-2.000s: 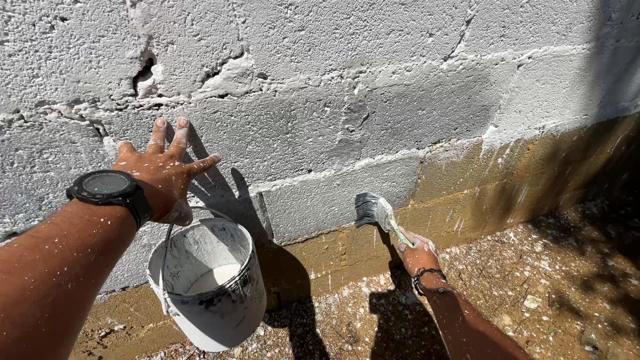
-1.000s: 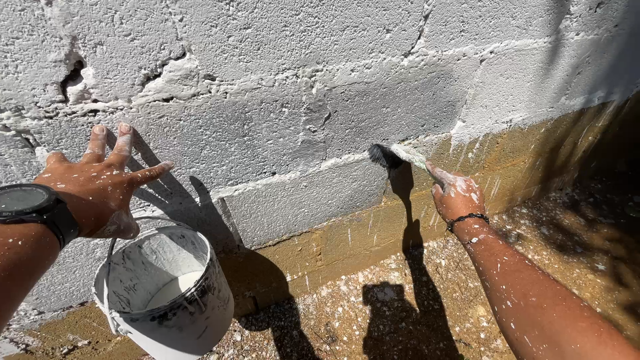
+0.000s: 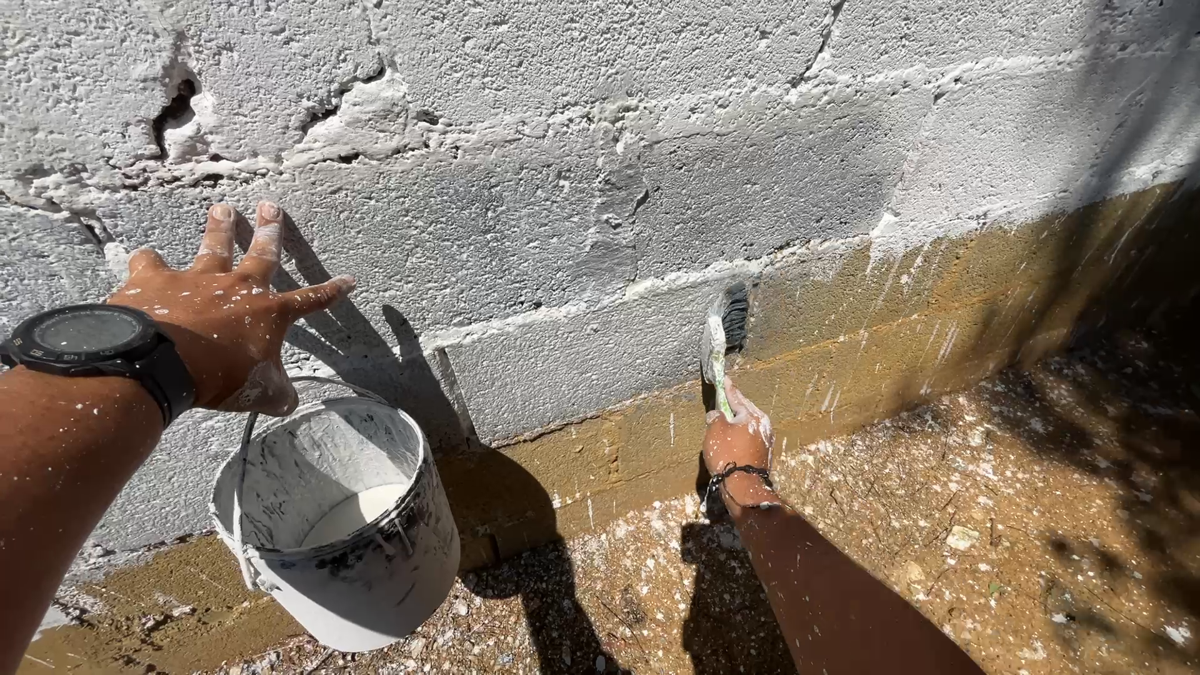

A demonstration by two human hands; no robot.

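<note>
My right hand [image 3: 740, 431] grips the handle of a paint-covered brush [image 3: 716, 339]. Its dark bristles touch the block wall [image 3: 525, 216] where the whitish coat meets the tan, uncoated strip [image 3: 844, 319]. My left hand [image 3: 220, 305], speckled with white paint and wearing a black watch [image 3: 89, 336], is spread with its fingers apart at the wall. A white bucket [image 3: 398, 572] with white paint [image 3: 352, 514] inside hangs below that hand, its wire handle [image 3: 242, 487] rising toward the wrist. How the handle is held up is hidden.
Paint-spattered, gritty ground [image 3: 909, 553] runs along the foot of the wall, with a small pale stone [image 3: 962, 537] at the right. The wall has rough mortar joints and a deep hole [image 3: 175, 114] at upper left. Shadows of the arms and bucket fall on wall and ground.
The brush has moved down from the mortar joint onto the block face beside the tan area, and its bristles now point up. My left hand stays spread above the bucket.
</note>
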